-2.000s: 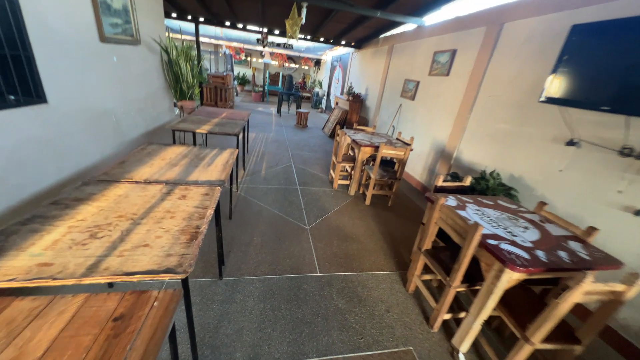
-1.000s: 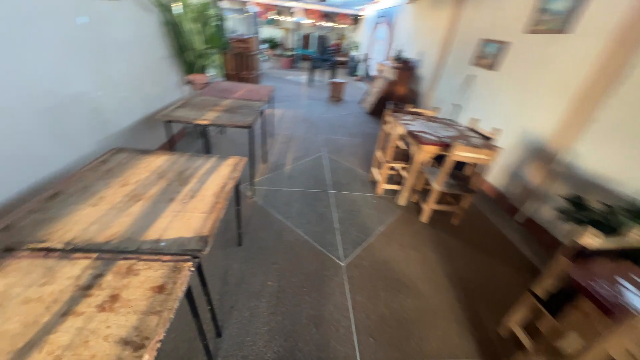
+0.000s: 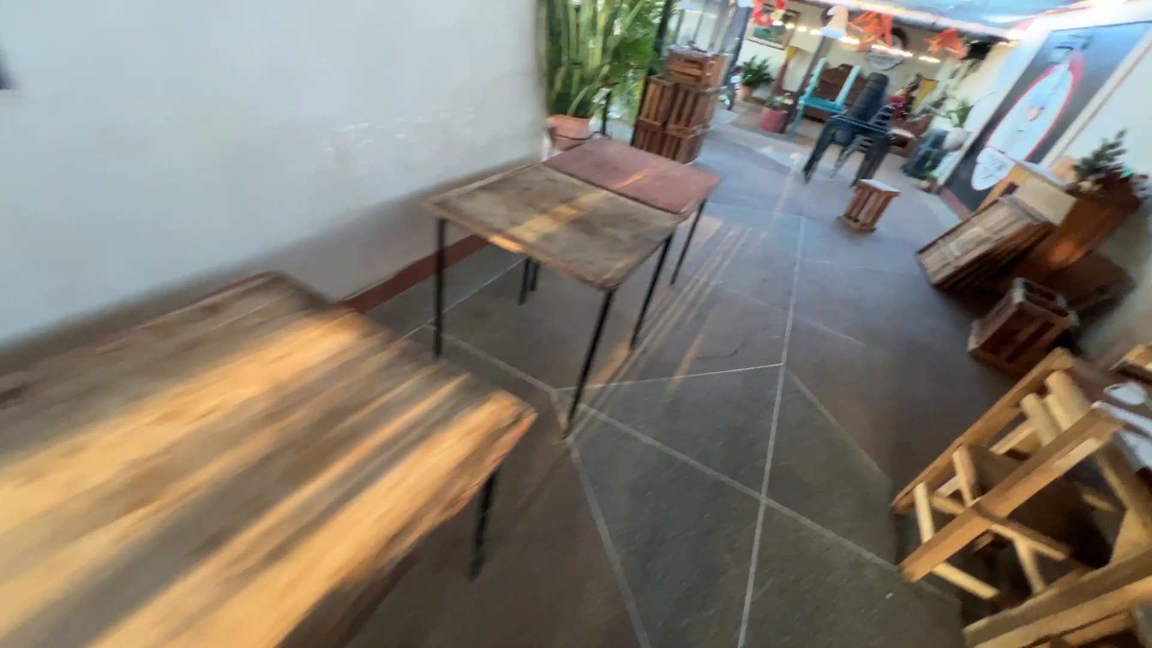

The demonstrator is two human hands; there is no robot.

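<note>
Neither my left hand nor my right hand shows in the head view. Closest on the left is a worn wooden tabletop (image 3: 243, 468) on thin dark legs, striped with sunlight. Beyond it stands a second wooden table (image 3: 558, 220), with a reddish-topped table (image 3: 639, 171) against its far side. Light wooden chairs (image 3: 1017, 504) fill the lower right, beside a table seen only in part.
A grey floor with pale lines (image 3: 765, 450) runs between the furniture. Farther off are a potted plant (image 3: 589, 63), stacked wooden crates (image 3: 679, 108), stacked dark chairs (image 3: 859, 126), a small slatted stool (image 3: 869, 205) and, at right, a wooden crate (image 3: 1021, 326).
The view has moved forward along the passage and tilted. The nearest left tables and the dark-red table at right have left the frame, and the far crates and chairs appear nearer.
</note>
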